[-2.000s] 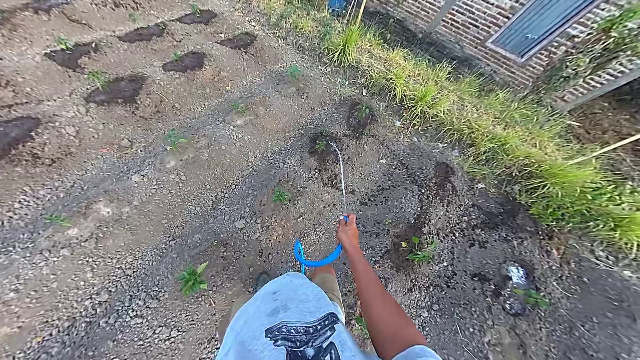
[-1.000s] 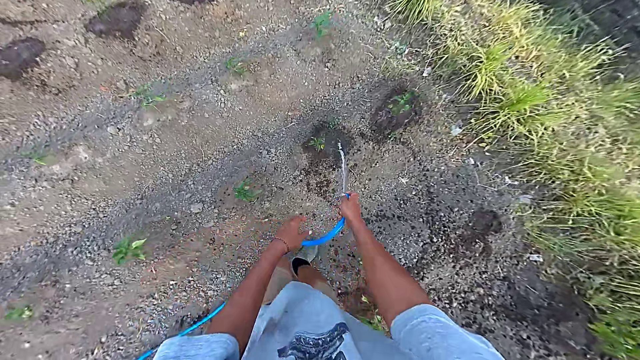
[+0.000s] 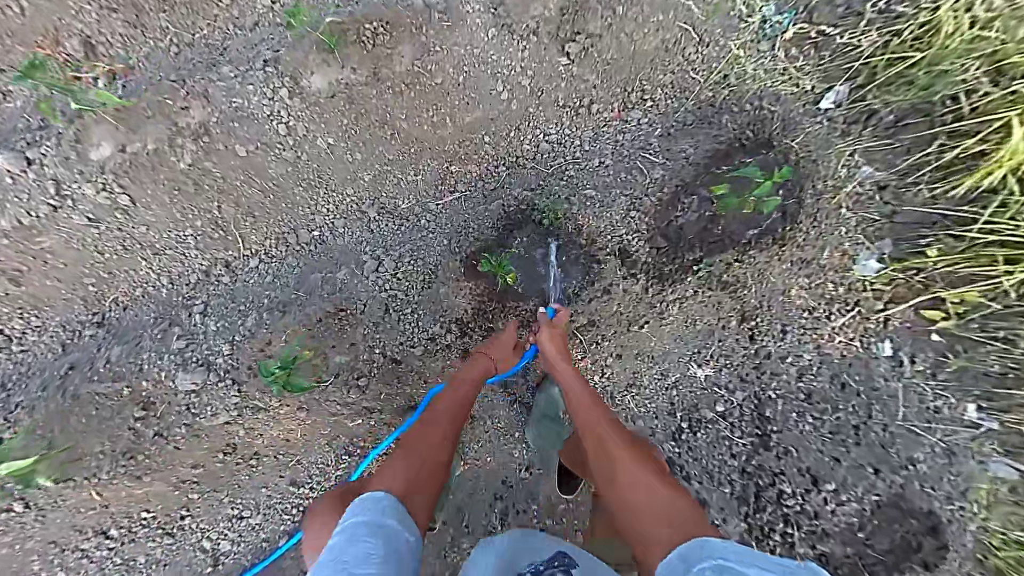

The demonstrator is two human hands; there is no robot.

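My right hand [image 3: 554, 332] is closed around the end of a blue hose [image 3: 406, 422], and a stream of water [image 3: 554, 268] runs from its mouth onto dark wet soil. Beside the stream, to its left, stands a small green seedling [image 3: 498, 269] in the same wet patch. My left hand [image 3: 504, 350] is at the hose just behind the right one; whether its fingers are closed on the hose is hard to tell. From there the hose passes under or behind my left forearm and leaves the view at the bottom left.
Another seedling [image 3: 752, 190] grows in a damp hollow at the upper right. More young plants stand on the left, one of them [image 3: 286, 370] near my left arm. Long grass [image 3: 972, 160] borders the right side. My shoe [image 3: 569, 480] is on the pebbly soil below my hands.
My left hand, low beside my body two seconds ago, has come up to the hose near my right hand. The water now lands right of the seedling. The view has moved much closer to the ground.
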